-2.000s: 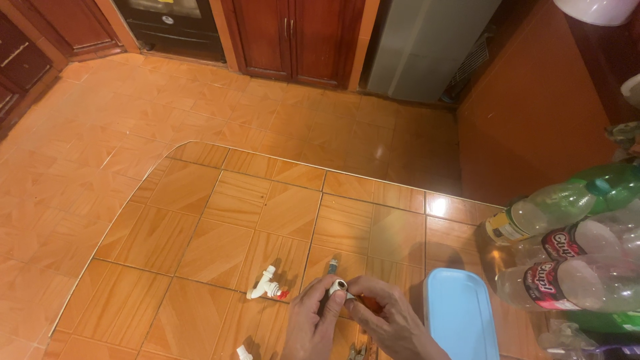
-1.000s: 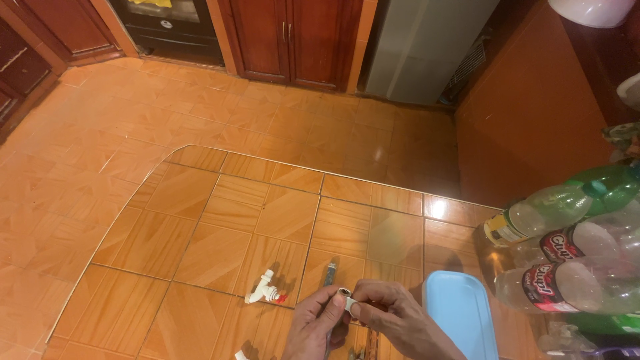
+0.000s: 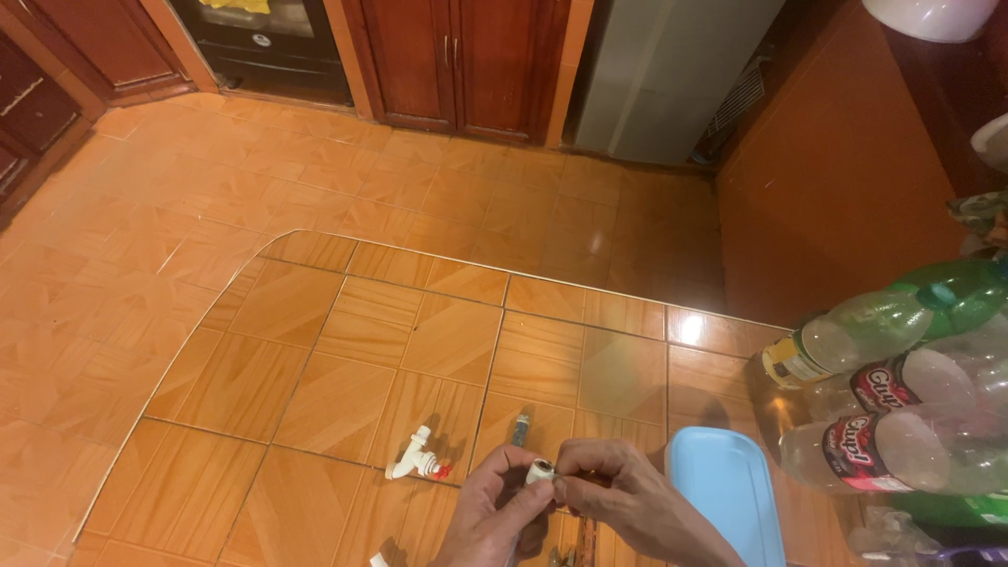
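Observation:
My left hand grips a small white plastic pipe fitting, its dark round opening facing up. Against the fitting's right side are the fingertips of my right hand, pinched together; whether they hold something small cannot be told. Just beyond my left hand, a grey threaded piece shows on the tiled counter, its lower part hidden. Left of my hands lies a white plastic faucet with a red handle. At the bottom edge, part of another white piece shows, and small metal parts lie partly hidden below my right hand.
A light blue plastic lid or container is right of my right hand. Several empty-looking plastic bottles lie at the right side. The tiled counter's rounded edge runs above the floor; cabinets and an oven stand beyond.
The fingers of both hands have shifted around the white fitting, which stays in my left hand. The faucet and the blue lid or container have not moved.

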